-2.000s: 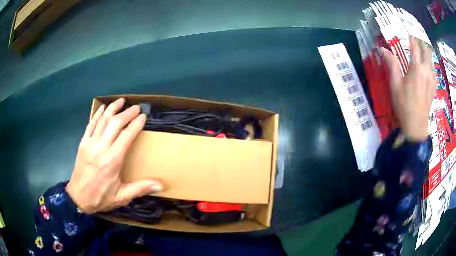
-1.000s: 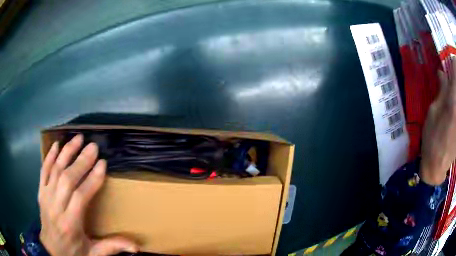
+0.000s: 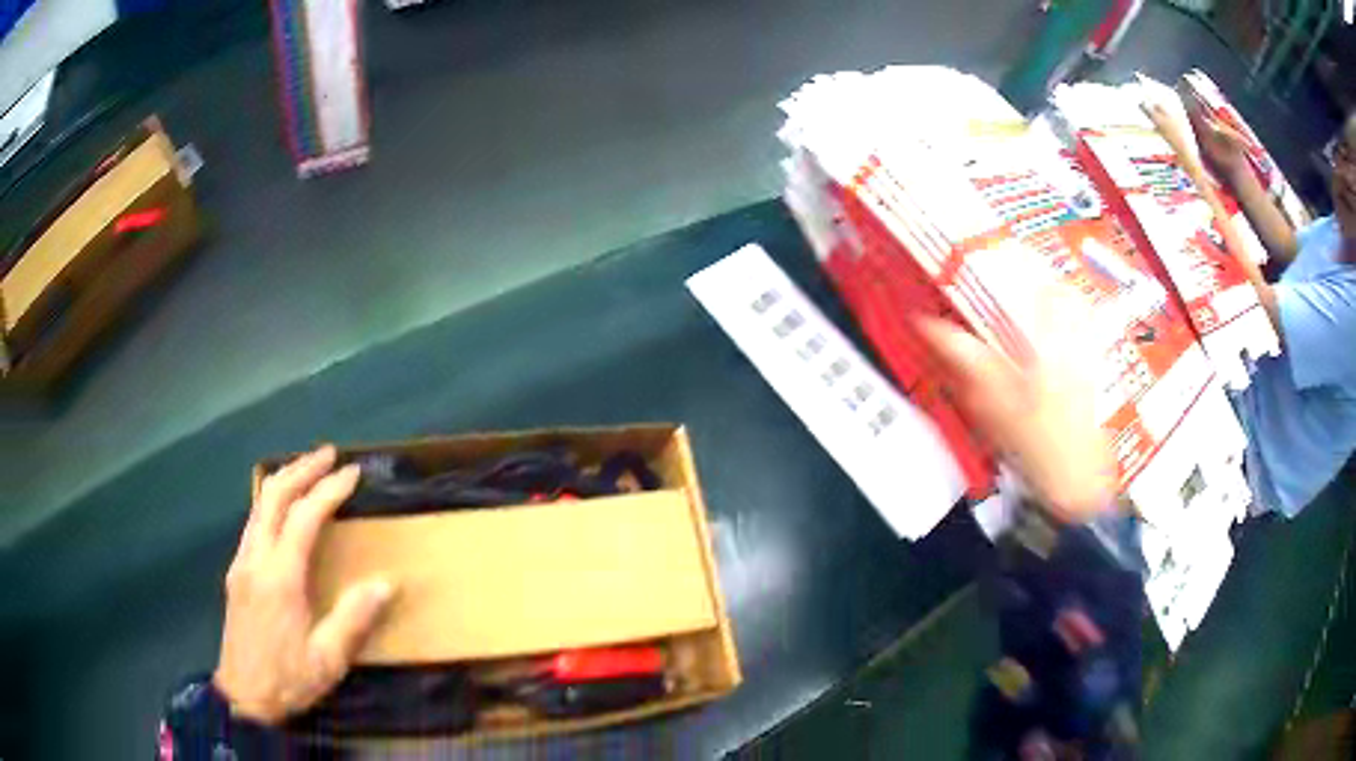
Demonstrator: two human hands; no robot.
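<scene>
An open brown cardboard tray (image 3: 717, 595) lies in front of me. A plain tan insert (image 3: 521, 577) runs along its middle, with black cables (image 3: 491, 479) on the far side and a red and black piece (image 3: 607, 665) on the near side. My left hand (image 3: 298, 595) rests over the tray's left end, thumb on the insert, fingers at the far edge. My right hand (image 3: 1026, 416), blurred, is over the stack of flattened red-white sleeves (image 3: 967, 193) at the right. Whether its fingers grip a sleeve cannot be told.
A white label sheet (image 3: 833, 390) lies between tray and stack. Another filled brown tray (image 3: 97, 245) is at the far left, and a striped-edge carton stack (image 3: 320, 82) at the top. A person in light blue (image 3: 1316, 357) reaches to more sleeves (image 3: 1175, 223) at the right.
The view has swung right and up, bringing in the other person and the far tray. My left hand stays on the tray. My right hand remains at the sleeve stack.
</scene>
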